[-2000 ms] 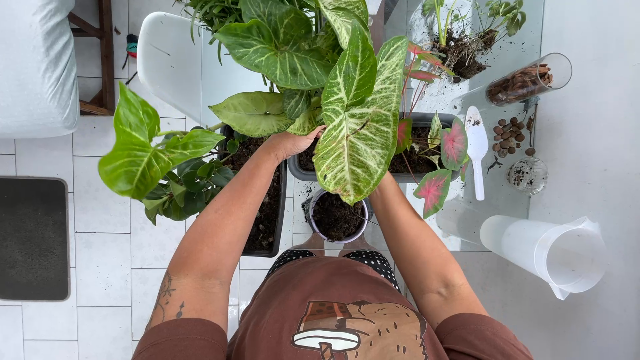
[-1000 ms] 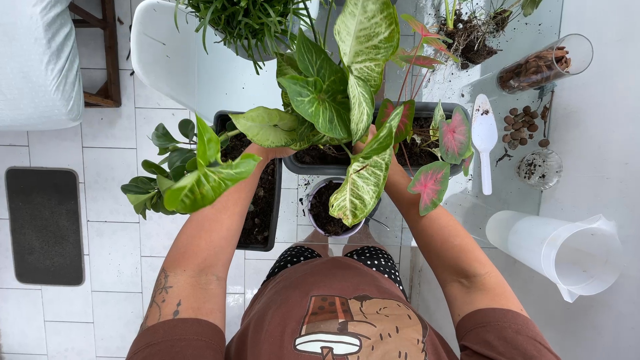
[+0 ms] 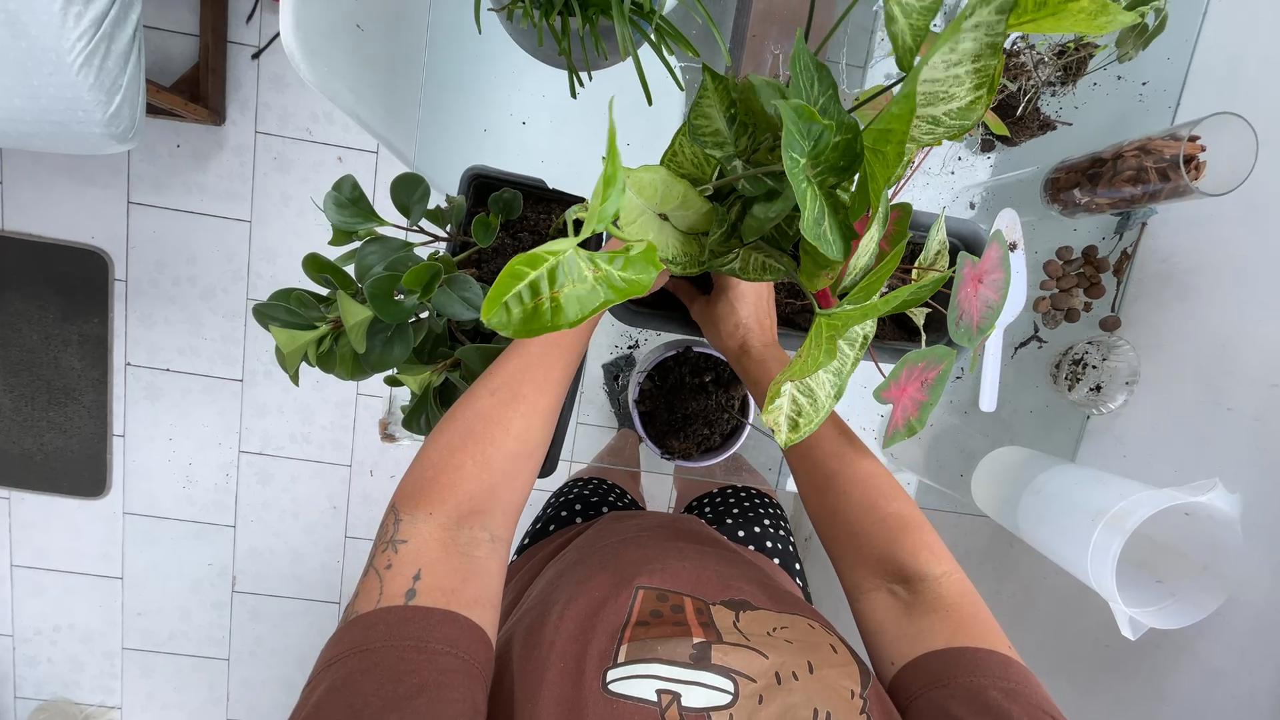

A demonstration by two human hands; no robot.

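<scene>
Both of my hands reach under a leafy syngonium plant [image 3: 820, 170] at a dark rectangular planter [image 3: 655, 318]. My left hand [image 3: 640, 270] is mostly covered by leaves, with little but its edge showing. The back and thumb side of my right hand [image 3: 735, 308] show at the planter's near rim; its fingertips are hidden, so what they touch cannot be told. Just below stands a round pot of dark soil [image 3: 693, 403]. Pink-centred caladium leaves [image 3: 978, 288] rise at the planter's right end. A second dark planter [image 3: 560, 430] holds a peperomia-like plant [image 3: 385, 290] on the left.
On the glass table's right side lie a white plastic scoop [image 3: 1003, 315], clay pebbles [image 3: 1075, 285], a small glass dish [image 3: 1095, 374] and a glass of bark chips [image 3: 1125, 175]. A translucent jug [image 3: 1110, 540] is nearer. A grassy potted plant [image 3: 585, 30] and an uprooted plant [image 3: 1030, 90] are farther back.
The syngonium's leaves have shifted and spread to the right. My right hand, hidden behind leaves two seconds ago, now shows near the planter's middle, closer to my left. The view has shifted slightly.
</scene>
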